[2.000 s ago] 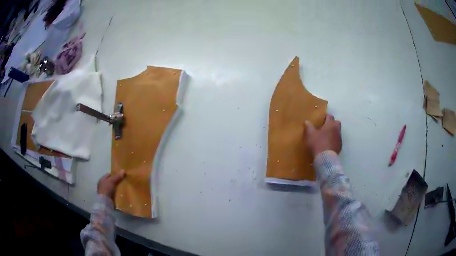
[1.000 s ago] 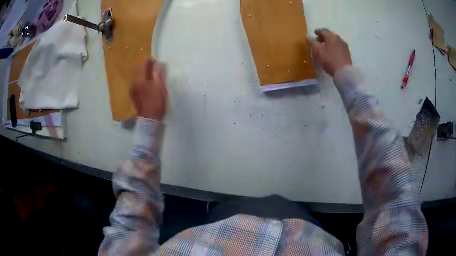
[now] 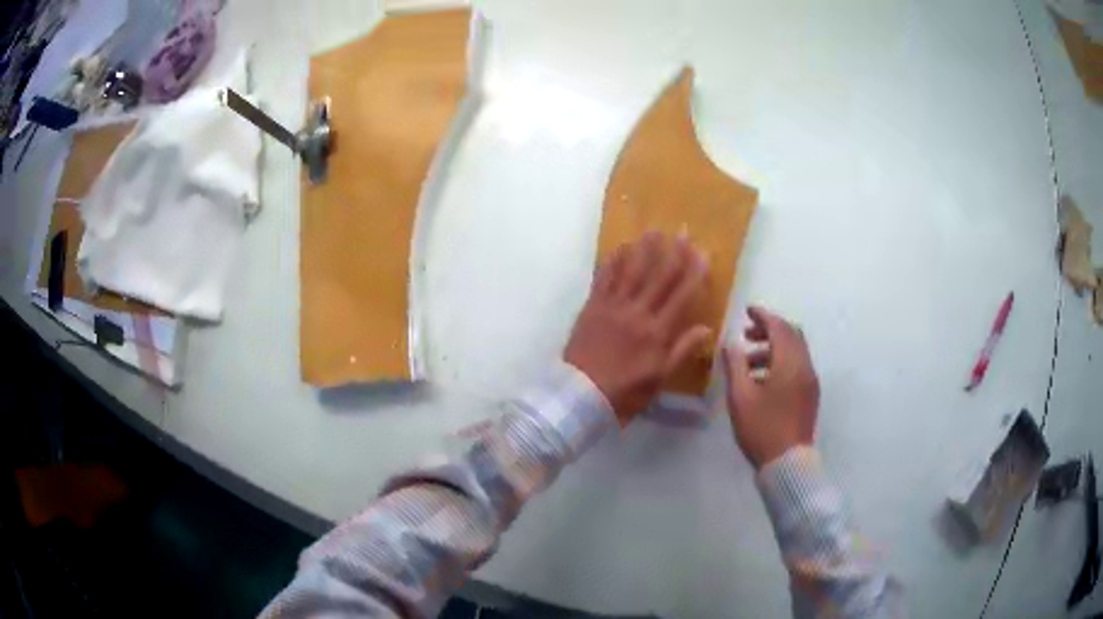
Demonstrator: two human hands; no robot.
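Observation:
The smaller tan cardboard pattern (image 3: 677,169) lies on a thin white fabric stack (image 3: 680,410) in the middle of the table. My left hand (image 3: 641,317) lies flat over its lower part with fingers spread, hiding that area. My right hand (image 3: 774,385) is just right of its lower right edge, fingers curled; nothing is seen in it. The larger tan pattern (image 3: 369,242) lies to the left on white layers, with a silver cloth clamp (image 3: 317,140) at its left edge.
White fabric (image 3: 169,206) lies over the left pattern board (image 3: 107,151). A purple bundle (image 3: 182,55) is far left. At right are a red pen (image 3: 992,342), an open grey pin box (image 3: 998,478), black-handled scissors (image 3: 1085,532) and tan card scraps (image 3: 1075,246).
My left hand has moved from the larger pattern across onto the smaller one. My right hand has shifted lower beside it. The smaller pattern is now tilted differently. The camera view has shifted.

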